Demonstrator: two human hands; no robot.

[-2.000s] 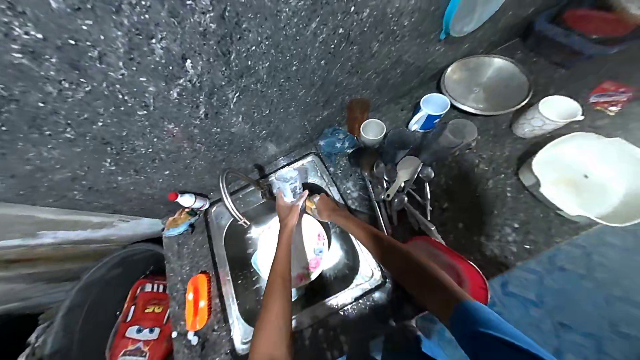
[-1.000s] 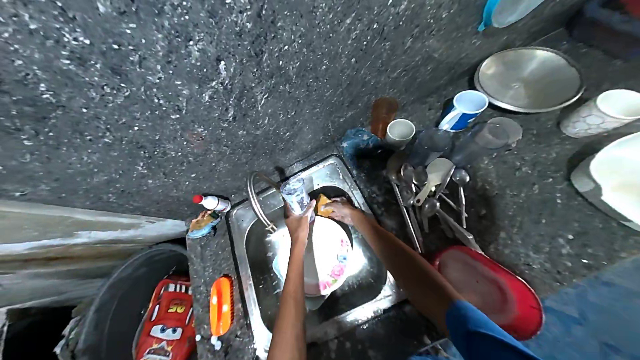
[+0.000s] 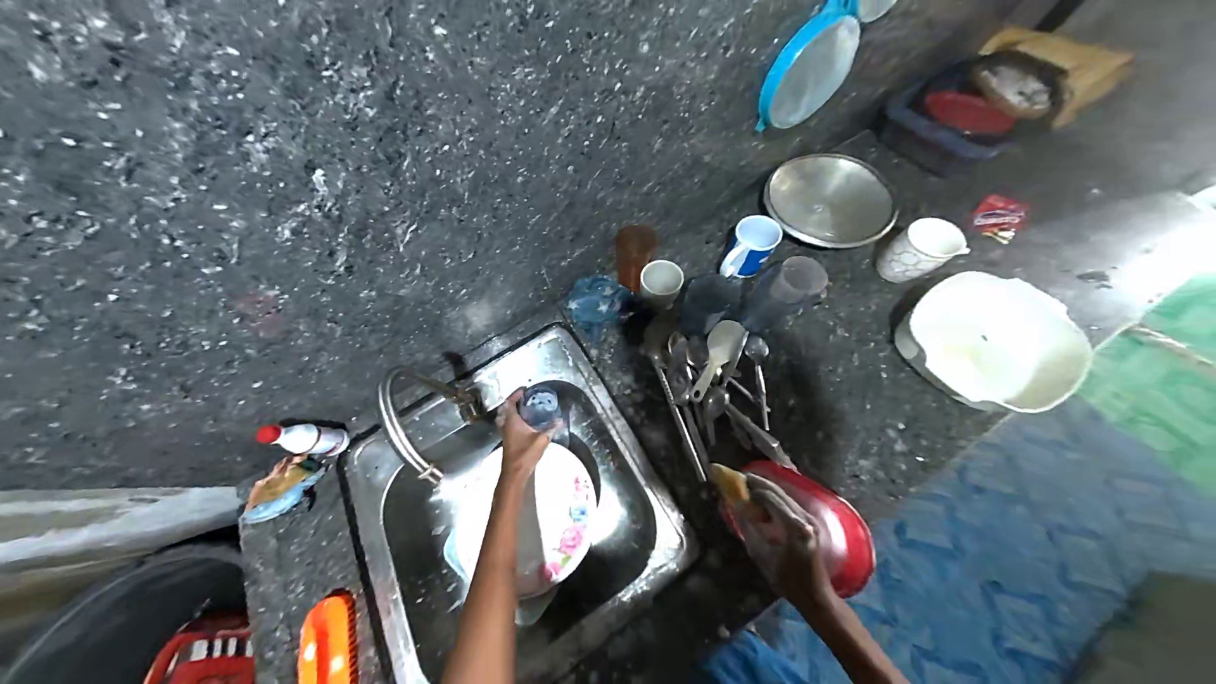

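My left hand [image 3: 522,432] grips a clear drinking glass [image 3: 541,407] above the steel sink [image 3: 632,560]. Below it, a white plate with pink flowers [image 3: 570,532] lies in the basin near the curved faucet [image 3: 399,427]. My right hand [image 3: 784,532] holds a yellowish sponge [image 3: 731,483] at the near left part of a red plastic basin [image 3: 845,541], right of the sink. Spoons and other utensils [image 3: 722,366] lie on the counter just beyond that hand.
Cups, a blue-and-white mug [image 3: 751,246], a round metal lid or tray [image 3: 830,200] and a white tub [image 3: 997,342] stand on the right counter. Left of the sink are a red-capped bottle [image 3: 304,439] and an orange brush [image 3: 328,638]. A blue strainer [image 3: 810,71] hangs on the wall.
My right hand has moved from the glass over the sink to the red basin on the right, sponge still in it. My left hand still holds the glass, now tipped differently.
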